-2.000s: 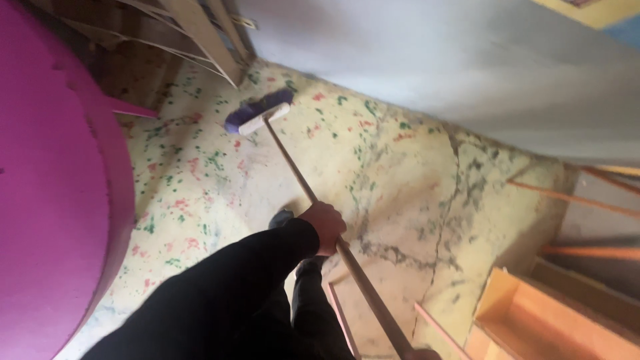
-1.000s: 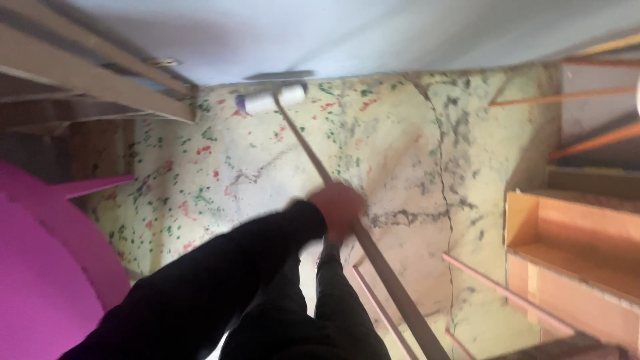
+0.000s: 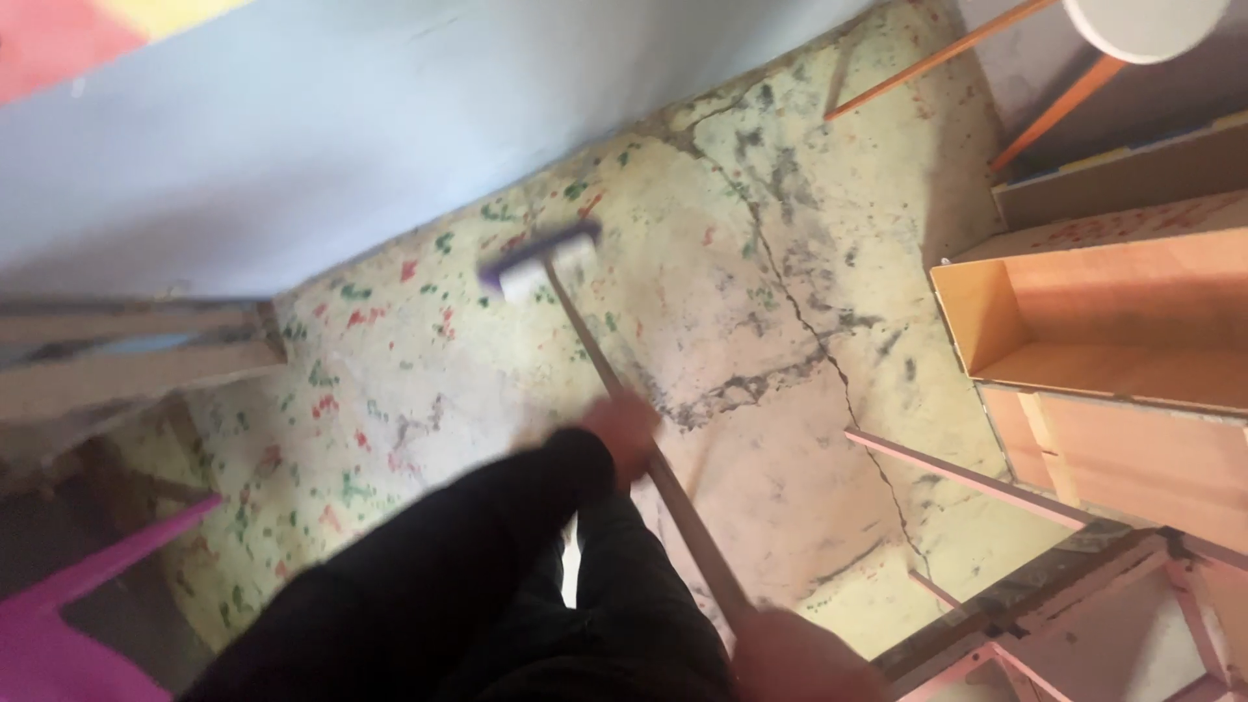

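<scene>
A push broom with a purple and white head (image 3: 542,259) rests over the speckled, cracked floor (image 3: 721,322), a little out from the foot of the wall. Its wooden handle (image 3: 692,526) runs down toward the lower right. My left hand (image 3: 624,434), at the end of a black sleeve, is closed around the middle of the handle. Lower down, near the bottom edge, my right hand (image 3: 804,658) grips the upper end of the handle. Both hands and the broom head are blurred.
The pale blue wall (image 3: 390,127) runs along the top. An orange wooden box (image 3: 1102,322) is at right, above a pink-legged frame (image 3: 1063,595). A round white seat (image 3: 1146,24) with orange legs stands upper right. Purple furniture (image 3: 78,653) and a wooden frame (image 3: 136,356) are at left.
The broom head has moved off the wall's foot, where it was one second ago, and rightward along the floor. My right hand has come into fuller view. The view has turned.
</scene>
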